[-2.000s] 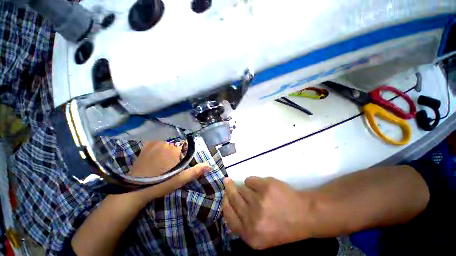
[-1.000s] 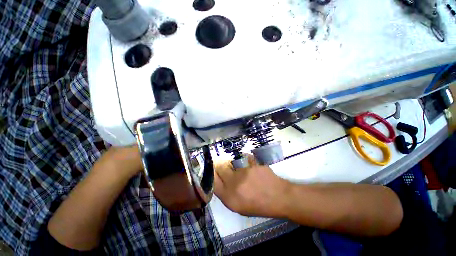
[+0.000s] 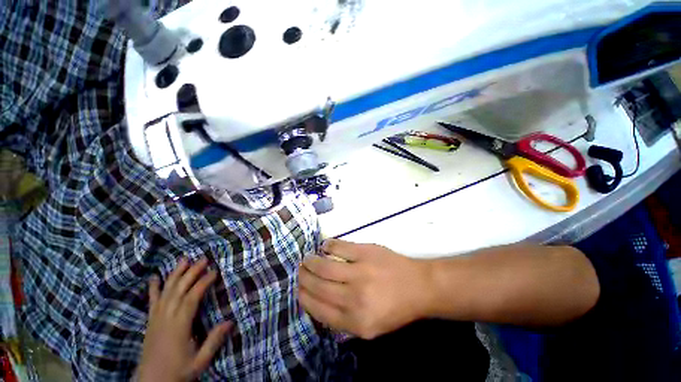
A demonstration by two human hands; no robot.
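Observation:
The plaid fabric (image 3: 254, 254) lies spread over the front of the bed and runs under the shiny take-up guard toward the needle area. My left hand (image 3: 179, 321) lies on the cloth at lower left, palm down, fingers spread. My right hand (image 3: 358, 287) is at the cloth's right edge below the machine head, fingers curled with the fabric edge at the fingertips. The tension dial (image 3: 302, 160) is above it. The needle and presser foot are hidden behind the head and guard.
The white machine head (image 3: 313, 74) with a blue stripe spans the top. On the bed lie dark tweezers (image 3: 407, 156), small snips (image 3: 427, 140), scissors with red and yellow handles (image 3: 543, 183) and a black hooked clip (image 3: 605, 169). More plaid cloth hangs at left.
My left hand has come from behind the guard to lie spread on the cloth at lower left. My right hand has moved out from under the head. The cloth is spread flatter. The view has shifted.

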